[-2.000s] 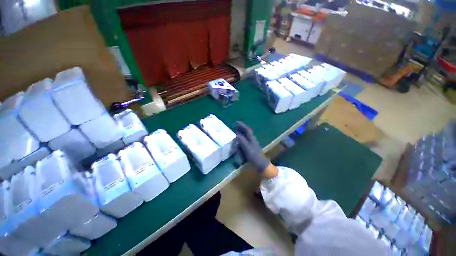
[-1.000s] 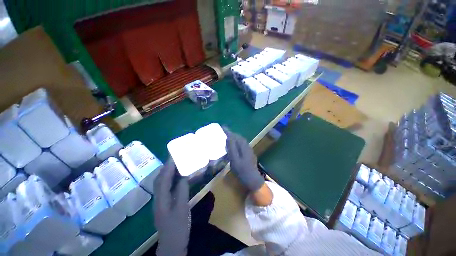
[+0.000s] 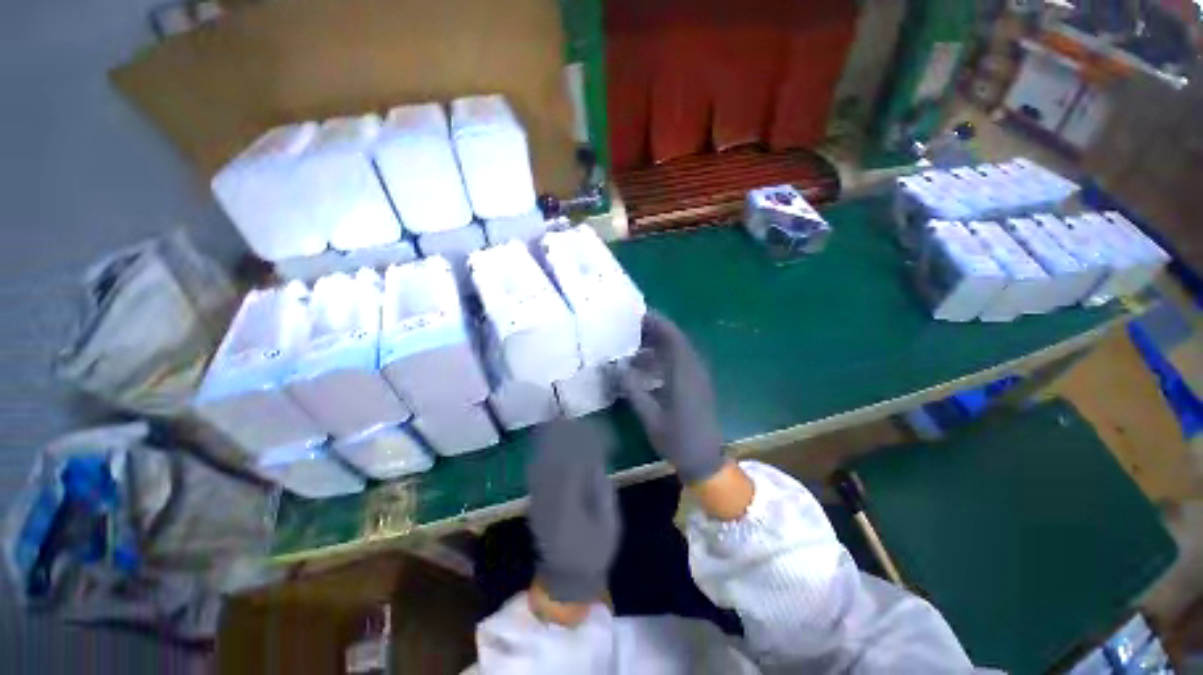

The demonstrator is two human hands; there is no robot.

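White and pale blue shrink-wrapped packs stand in a two-level front row on the green bench (image 3: 792,350); the two rightmost upper packs (image 3: 594,297) sit on lower packs. My right hand (image 3: 679,402), in a dark grey glove, is flat at the right side of this row, thumb apart, and holds no pack. My left hand (image 3: 574,508), gloved and blurred, is in front of the row over the bench's front edge; its finger spacing is unclear. A single pack (image 3: 788,220) lies near the roller outlet.
Red-brown curtain (image 3: 726,79) hangs over rollers (image 3: 726,185). More packs (image 3: 429,172) stand behind the front row, before a cardboard sheet (image 3: 356,59). Pack rows (image 3: 1016,264) stand at right. A green stool top (image 3: 1009,534) is lower right, an open carton (image 3: 350,613) below, sacks (image 3: 99,528) at left.
The view has turned left. The two packs held between both hands a second ago appear to be on top of the row's right end, and my hands have come off them.
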